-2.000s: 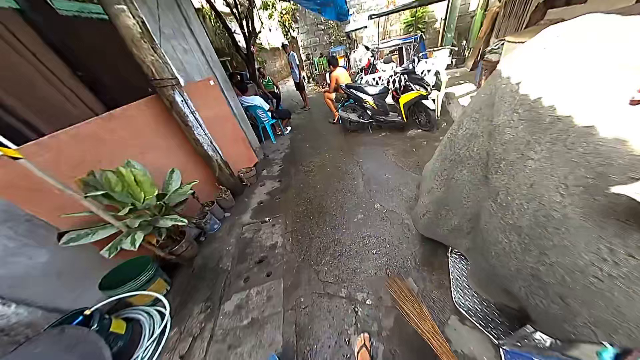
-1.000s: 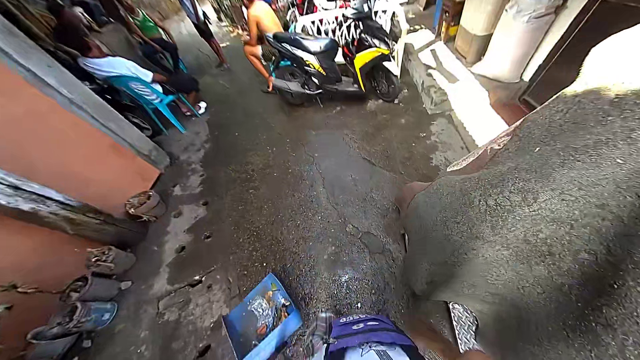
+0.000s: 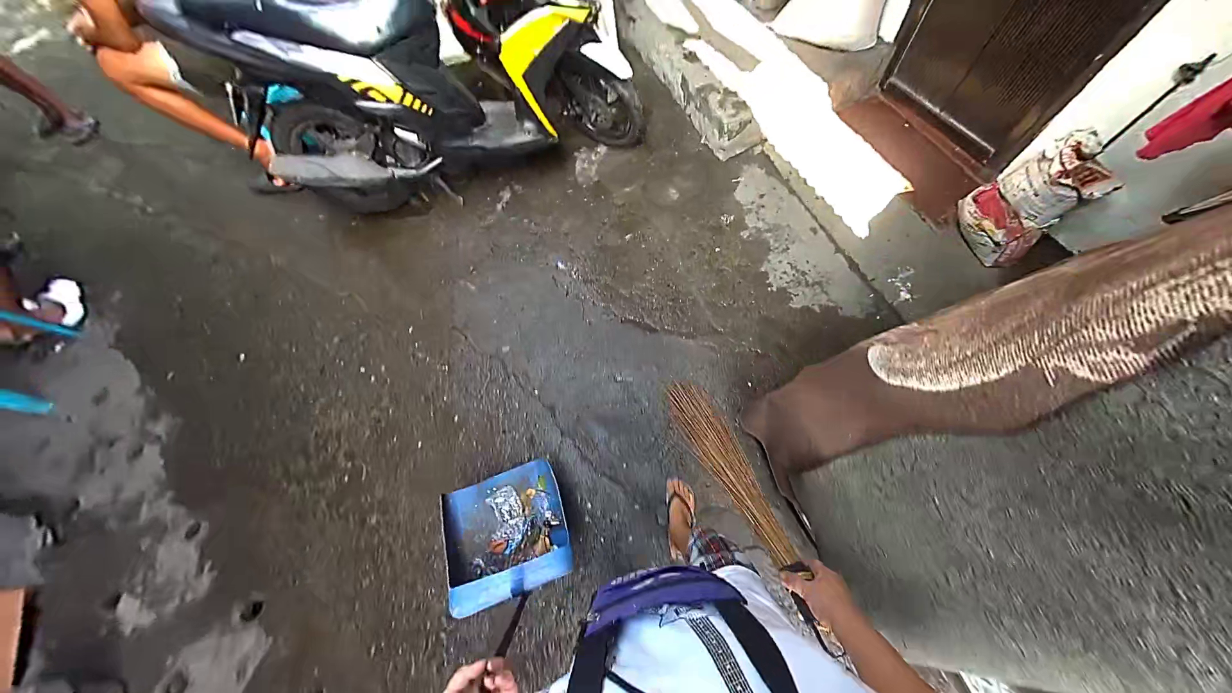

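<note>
At the lower edge my left hand (image 3: 481, 677) is closed around the thin dark handle of a blue dustpan (image 3: 510, 583). The pan lies left of my body and holds litter (image 3: 520, 520), including crumpled foil or plastic wrapping and small scraps. My right hand (image 3: 818, 589) grips the bound end of a stick broom (image 3: 727, 462), whose bristles point forward and left over the wet concrete. My sandalled foot (image 3: 680, 510) shows between dustpan and broom.
A black and yellow scooter (image 3: 385, 87) is parked ahead, with a seated person's leg (image 3: 192, 106) beside it. A brown and grey cover (image 3: 1011, 500) bulges along my right. Beyond it are a raised concrete edge (image 3: 712, 106), tied sacks (image 3: 1020, 212) and a dark door (image 3: 1011, 58).
The scooter is much nearer than two seconds ago. The dustpan now shows fully at lower left, and the broom and both hands have come into view since the previous frame. The view tilts further down.
</note>
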